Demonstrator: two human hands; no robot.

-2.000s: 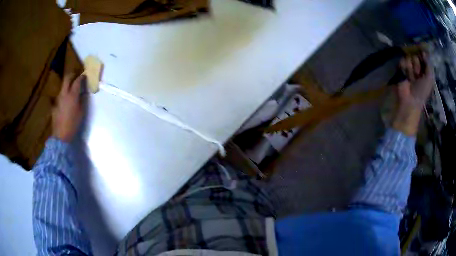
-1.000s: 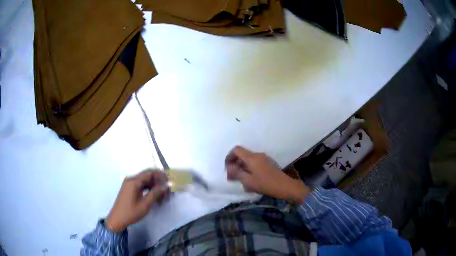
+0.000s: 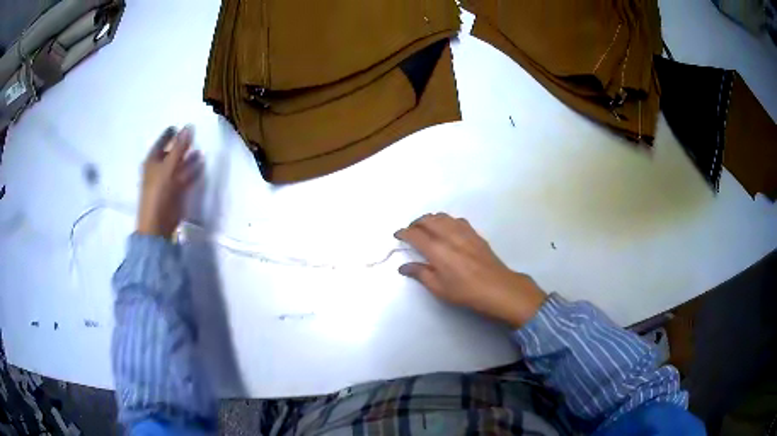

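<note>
A thin pale strand (image 3: 290,261) lies in a loose curve across the white table (image 3: 358,341). My right hand (image 3: 469,268) rests low over the table at the strand's right end, thumb and forefinger apart; whether they touch the strand is unclear. My left hand (image 3: 170,179) is blurred, raised over the left part of the table with fingers spread and nothing visible in it. A small pale patch shows beside its wrist. A layered stack of brown panels (image 3: 341,128) with curved lower edges and a dark corner piece lies ahead, between and beyond my hands.
A second brown stack (image 3: 571,68) with pale stitching lies to the right. A dark and brown two-tone piece (image 3: 699,119) is at far right. Rolled grey-beige bundles (image 3: 51,60) lie at the far left edge. Dark snippets are scattered. A box's brown edge (image 3: 682,336) shows below the table.
The view has turned left, so the stacks appear further right. My hands have moved from near my lap: left out and forward, right onto the table. The yellowish piece by my left hand no longer shows clearly.
</note>
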